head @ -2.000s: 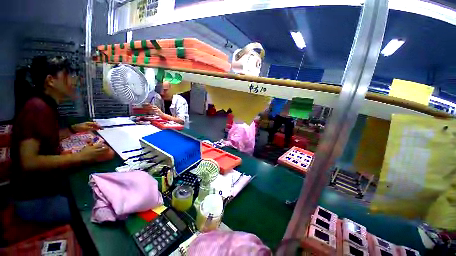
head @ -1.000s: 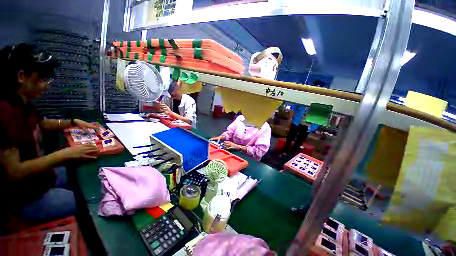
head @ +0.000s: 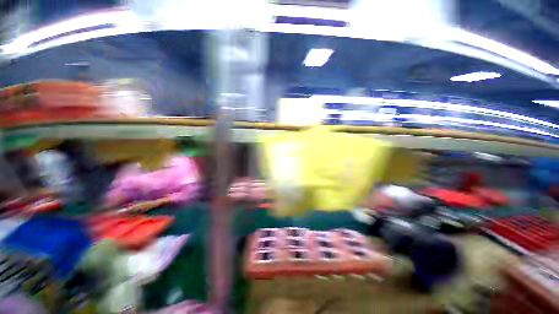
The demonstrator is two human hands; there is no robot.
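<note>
The view is strongly blurred. A salmon-pink foam tray (head: 319,265) lies on the bench in front of me, with rows of pale units with dark screens (head: 295,244) in it. Brown board (head: 343,297) lies in front of the tray. A dark round basket (head: 434,260) stands to its right, with a grey-black tangle beside it. My left hand and my right hand are not in view.
A metal post (head: 222,202) rises left of the tray. Yellow sheets (head: 325,168) hang from the shelf (head: 178,127). A person in pink (head: 156,181) is across the bench. A blue bin (head: 49,242) and red tray (head: 132,228) are left, a red crate (head: 526,232) right.
The view has swung right. The blue bin, red tray and post have shifted left in the picture; the unit tray is now near the middle, and the basket and red crate have come into view.
</note>
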